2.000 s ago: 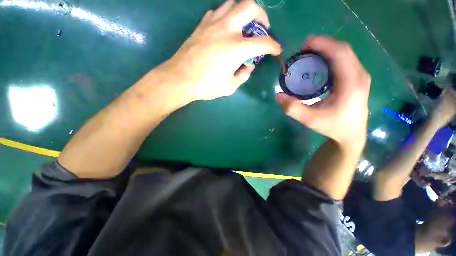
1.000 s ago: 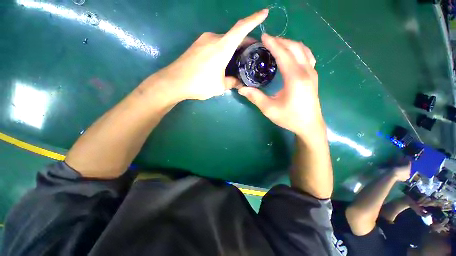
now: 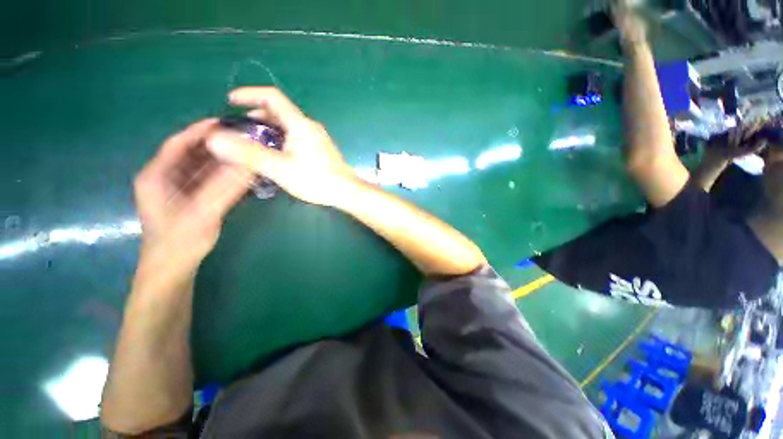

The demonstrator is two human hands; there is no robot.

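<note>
A short black glossy housing (image 3: 265,134) is between my hands above the green bench (image 3: 446,107), left of the middle. Dark inner parts show at its open face, with small purple glints. My right hand (image 3: 305,159) grips the housing, with fingers at its far side and the thumb side across its front. My left hand (image 3: 182,184) is blurred, with curled fingers close to the housing's left side. Whether it touches or holds anything cannot be told. A thin clear ring (image 3: 253,64) shows faintly on the bench just beyond my right fingertips.
At the right, another person's bare arm (image 3: 648,129) reaches across the bench, with a dark sleeve below. A black unit with blue lights (image 3: 586,88) stands left of that arm. A blue bin (image 3: 678,86) is right of it. Blue crates (image 3: 644,386) are on the floor at lower right.
The view has turned towards the right, so more of the neighbouring person shows. Both hands and the housing now appear further left. My left fingers have come off the housing's rim or shifted, with blur.
</note>
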